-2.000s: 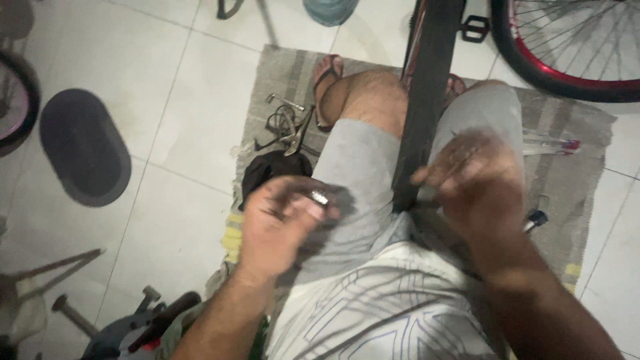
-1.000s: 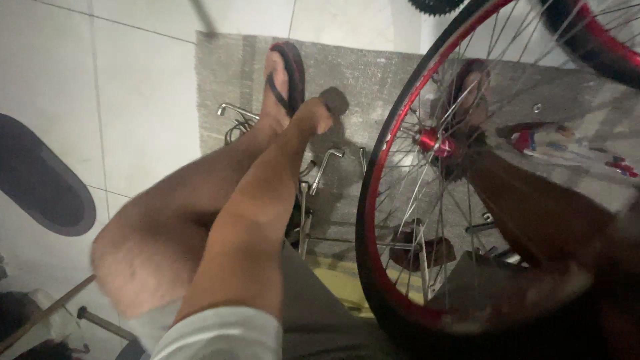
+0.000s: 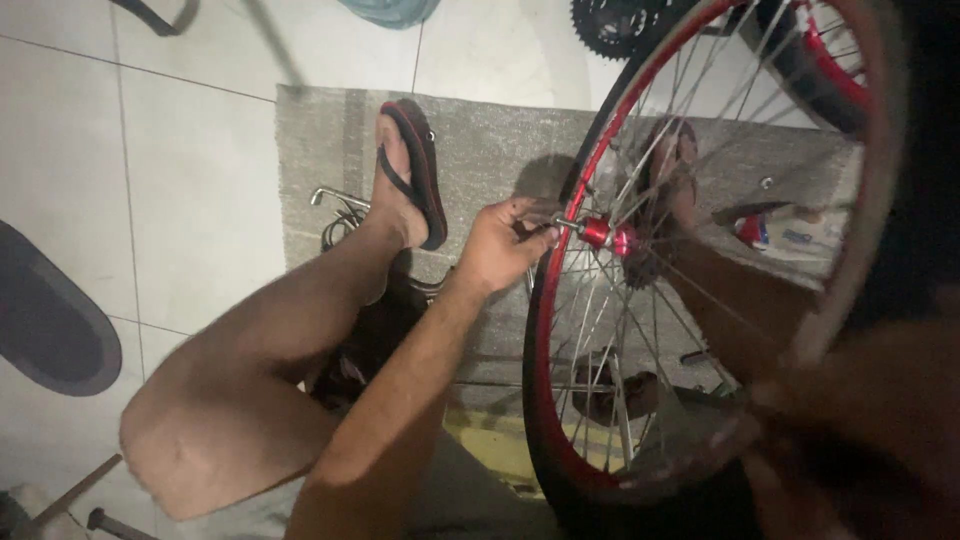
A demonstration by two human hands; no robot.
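Observation:
A bicycle wheel (image 3: 551, 300) with a red rim and black tyre stands upright on the right, between my legs. My left hand (image 3: 514, 240) is at the end of its axle (image 3: 570, 224), fingertips pinching around the axle's tip; whether a small part is between them cannot be told. The red hub (image 3: 609, 236) is just right of the fingers, with a dark sprocket behind it. My right hand (image 3: 787, 397) is a dark blur at the lower right, by the near part of the rim; its fingers cannot be made out.
Under my feet lies a grey woven mat (image 3: 495, 135). A bent metal wrench (image 3: 337, 196) and cables lie beside my sandal (image 3: 420, 172). A chainring (image 3: 611, 26) and another wheel (image 3: 810, 75) are at the top right. A small ring-shaped part (image 3: 766, 182) rests on the mat.
The wheel was not between my legs two seconds ago and stands there now. My left hand, low over the mat by my foot a second ago, has moved to the axle. The view has shifted.

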